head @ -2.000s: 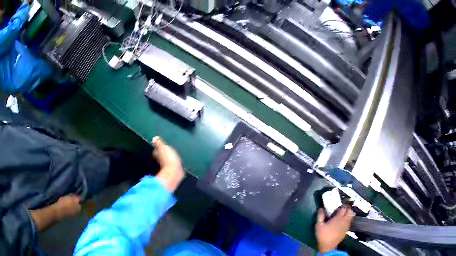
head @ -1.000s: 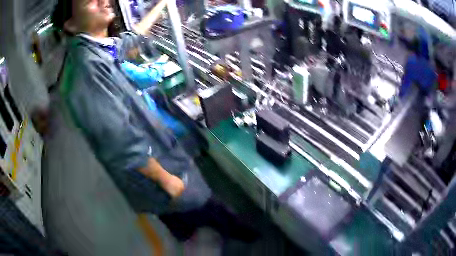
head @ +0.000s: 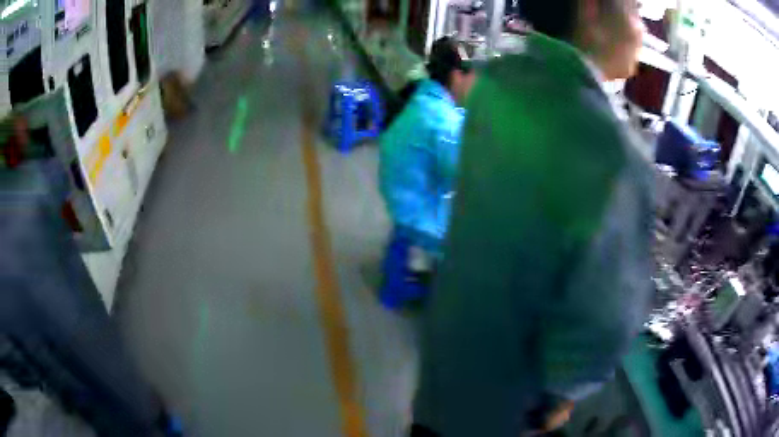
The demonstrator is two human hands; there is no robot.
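Neither of my hands is in the picture. Nearest in front of me stands a person in a dark grey-green smock (head: 538, 230), blurred, covering much of the right half of the view. One bare hand (head: 559, 416) of this person shows low at the smock's edge. Right of the person, a strip of the green bench top (head: 651, 388) shows, with blurred dark blocks (head: 681, 371) on it. The parts tray is not visible.
A grey floor aisle (head: 231, 282) with a yellow line (head: 323, 273) runs ahead. A person in a blue smock (head: 420, 166) sits beyond. A blue stool (head: 354, 115) stands farther off. White cabinets (head: 128, 162) and dark grey clothing (head: 60, 299) are at the left; machinery is at the right.
The view has swung left and up from the bench to the aisle. My hands, seen two seconds ago at the bench, are out of the picture. The grey-smocked person now appears larger and farther right.
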